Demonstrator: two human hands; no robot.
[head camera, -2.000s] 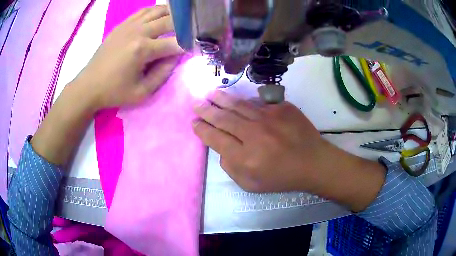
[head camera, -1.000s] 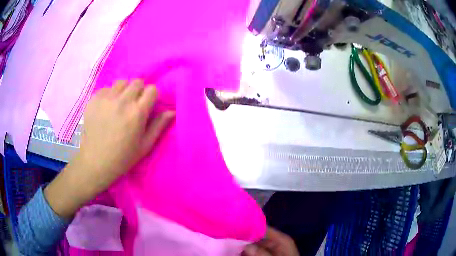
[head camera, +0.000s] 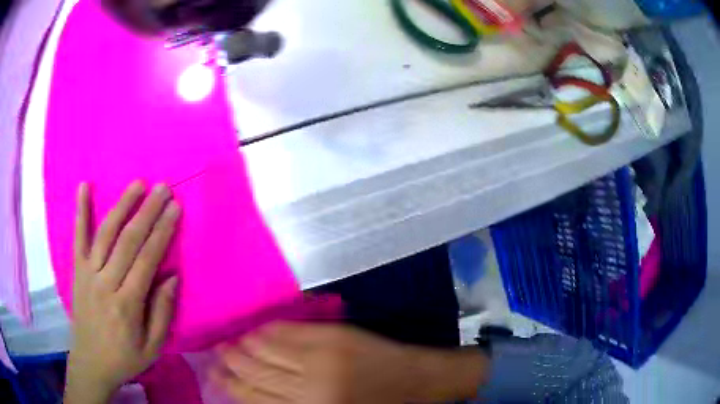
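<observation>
A hot pink fabric panel (head camera: 134, 118) lies on the white machine table at the left, its upper part under the machine's bright lamp spot. A thin seam or edge line shows on it near my fingertips. My left hand (head camera: 126, 284) lies flat on the panel with its fingers apart. My right hand (head camera: 292, 363) is blurred at the panel's lower edge, at the table front; whether it grips the fabric cannot be told. The sewing machine head (head camera: 189, 12) shows only in part at the top left, dark and blurred.
Scissors (head camera: 586, 99) with red and yellow handles lie at the right. A green-handled tool (head camera: 434, 35) and a red-and-white item (head camera: 493, 14) lie at the top. A blue basket (head camera: 568, 260) with pink fabric stands below the table. Pale pink pieces (head camera: 16, 158) lie at the far left.
The view has turned towards the right and the table front. The hot pink panel now lies flatter, with my left hand spread on it. My right hand has come up to its lower edge.
</observation>
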